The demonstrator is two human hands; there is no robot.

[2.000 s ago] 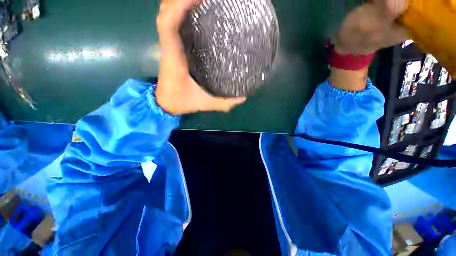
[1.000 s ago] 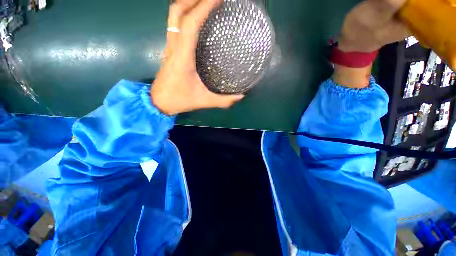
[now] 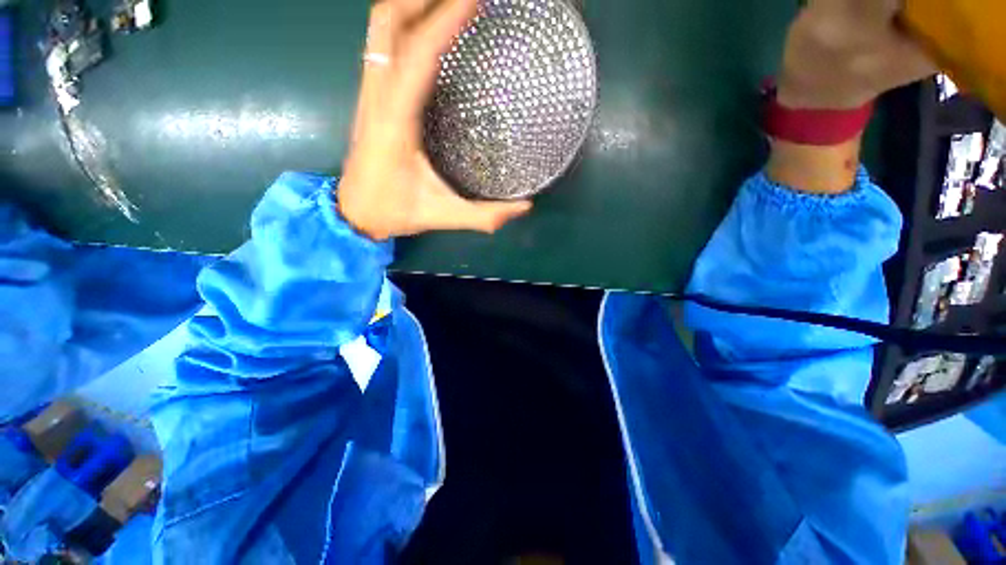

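Note:
The round silver-grey screw plate (image 3: 513, 99), densely dotted with holes or screws, is tilted above the green mat at the top centre. My left hand (image 3: 403, 144) grips its left and lower edge, thumb below. My right hand (image 3: 844, 55), with a red wrist strap (image 3: 816, 123), is at the upper right beside the yellow-orange electric screwdriver (image 3: 965, 44). It appears to hold the screwdriver, whose tip is out of the picture. Single screws cannot be made out.
A black compartment tray (image 3: 918, 259) with silver-white modules stands at the right. A black cord (image 3: 794, 316) crosses my right sleeve. Loose modules (image 3: 72, 50) and shiny thin strands (image 3: 94, 160) lie on the mat (image 3: 243, 188) at the upper left. Blue bins and boxes show at the lower left.
The plate has stopped blurring, its dotted face now sharper, and sits slightly left. The mat's loose parts and the tray have shifted right in view. Both hands keep their grips.

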